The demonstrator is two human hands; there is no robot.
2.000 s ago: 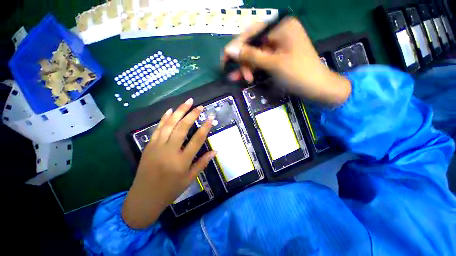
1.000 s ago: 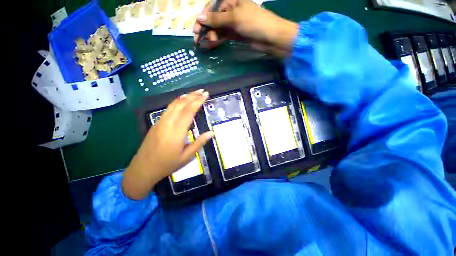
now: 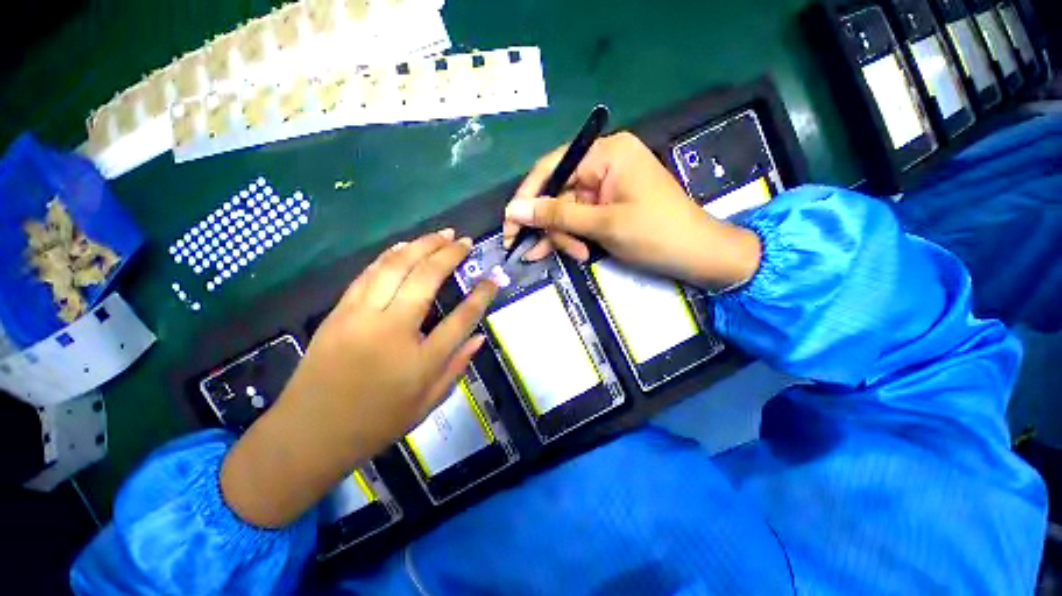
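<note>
Phone mid-frame assemblies [image 3: 550, 355] lie in a row in a long black foam tray [image 3: 804, 146], with dark upper ends and white batteries edged in yellow. My right hand [image 3: 629, 210] holds black tweezers [image 3: 575, 154] like a pen, tip down at the upper end of one phone. My left hand [image 3: 379, 349] lies flat over the neighbouring phones on the left, its index fingertip at that same upper end near a small white spot. The left hand holds nothing that I can see. White dots [image 3: 241, 235] lie in a grid on the mat.
A blue parts bin [image 3: 26, 175] with tan scraps stands at left, used liner strips [image 3: 87, 355] beside and below it. Release liner strips [image 3: 489, 84] with tan pieces lie at the back. Another phone tray [image 3: 873, 116] and a blue sleeve [image 3: 990, 198] are at right.
My right hand has moved from the dot grid down to the phone's upper end with the tweezers. My left index finger now reaches that phone too. The view has shifted.
</note>
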